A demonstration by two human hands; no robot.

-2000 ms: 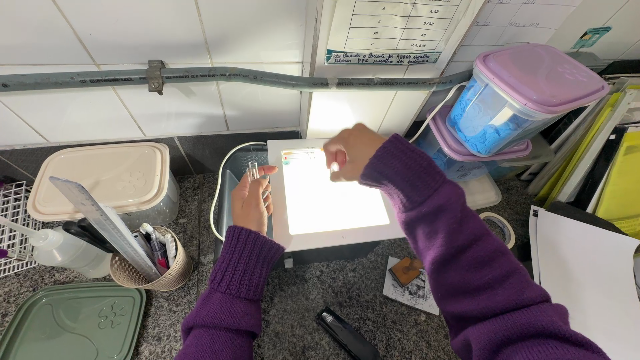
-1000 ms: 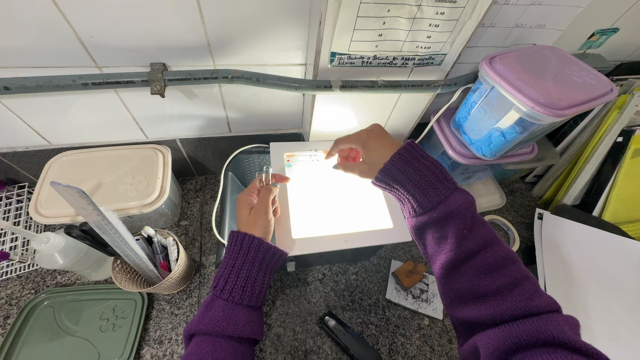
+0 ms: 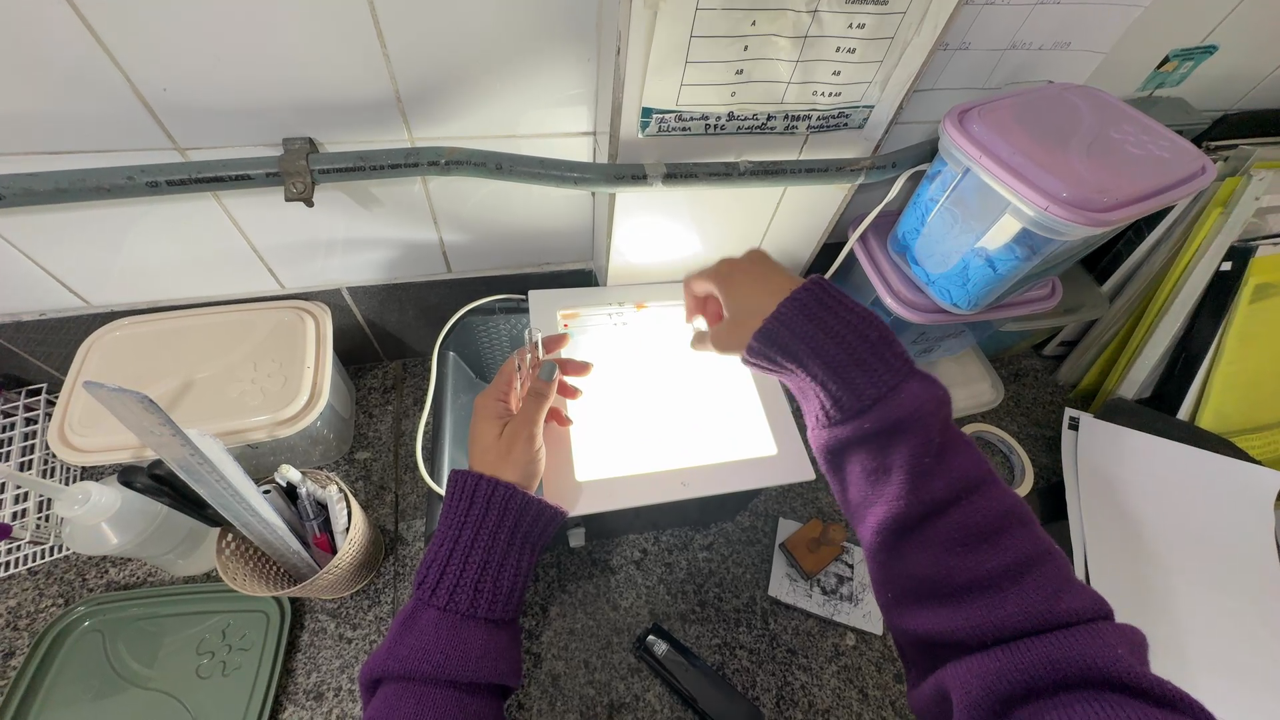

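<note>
A lit light box with a white frame (image 3: 690,487) rests on a dark grey plastic basket (image 3: 462,355). My left hand (image 3: 525,400) holds small clear glass tubes (image 3: 531,350) upright between thumb and fingers, at the left edge of the lit panel. Above the panel's upper right part is my right hand (image 3: 735,300), slightly blurred, its fingers curled together around something small and pale that cannot be made out. Along the top edge of the panel lies a clear, tube-like strip (image 3: 620,316) with reddish and orange marks.
Left stand a lidded tub (image 3: 190,370), a woven pen cup (image 3: 300,565) with a ruler, a wash bottle (image 3: 140,520) and a green lid (image 3: 150,650). A black stapler (image 3: 695,672) and wooden stamp (image 3: 815,548) lie in front. Right are stacked tubs (image 3: 1000,220), tape (image 3: 1003,458) and papers (image 3: 1180,530).
My right hand has moved a little to the right over the panel since one second ago. My left hand still holds the glass tubes beside the panel's left edge.
</note>
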